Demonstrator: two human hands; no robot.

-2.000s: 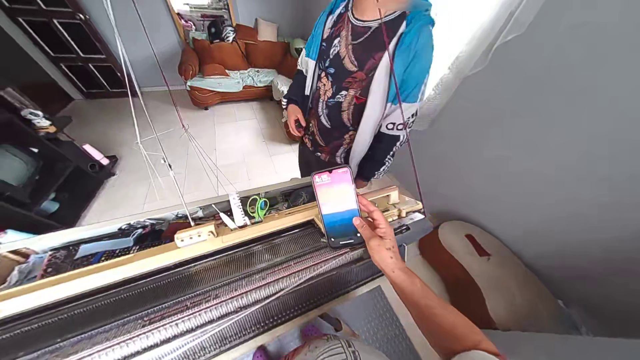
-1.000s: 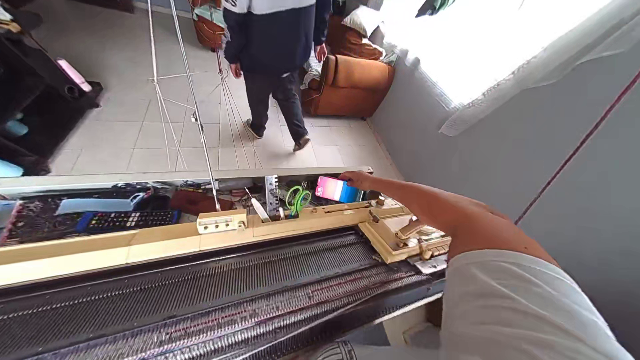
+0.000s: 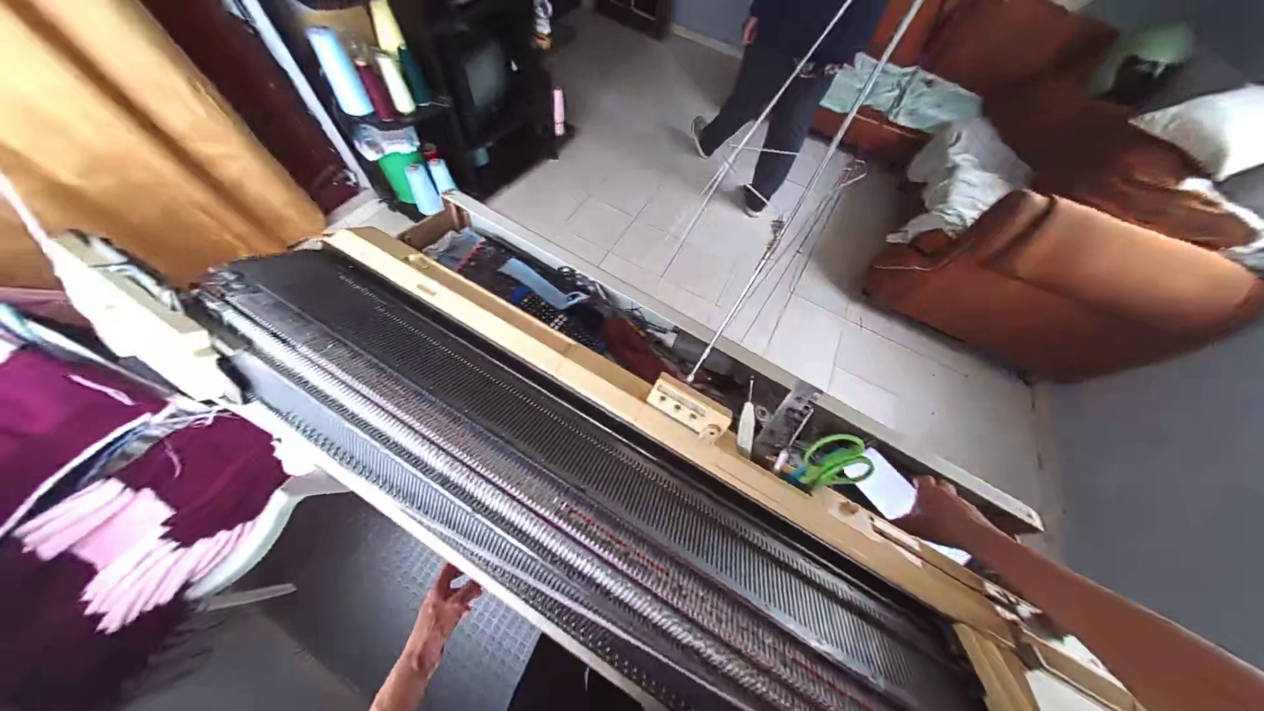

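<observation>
My right hand (image 3: 943,513) is at the tray behind the knitting machine, its fingers on the end of a bright phone (image 3: 886,482). Close beside the phone lie green-handled scissors (image 3: 835,461). The flat-bed knitting machine (image 3: 553,444) runs diagonally across the view, with rows of needles along it. My left hand (image 3: 449,602) is below the machine's near edge, fingers curled and apart, with nothing visible in it. A white-handled tool (image 3: 747,427) stands in the tray by the beige clamp block (image 3: 689,407).
Metal yarn-guide rods (image 3: 780,232) rise behind the machine. Maroon and pink knitted fabric (image 3: 128,494) hangs at the left. Yarn cones (image 3: 341,74) stand on a dark shelf. A person (image 3: 780,109) is on the tiled floor near a brown sofa (image 3: 1076,286).
The phone, held up over the machine at first, is now down at the tray beside the scissors. The other person has moved away from the machine. The view has swung left.
</observation>
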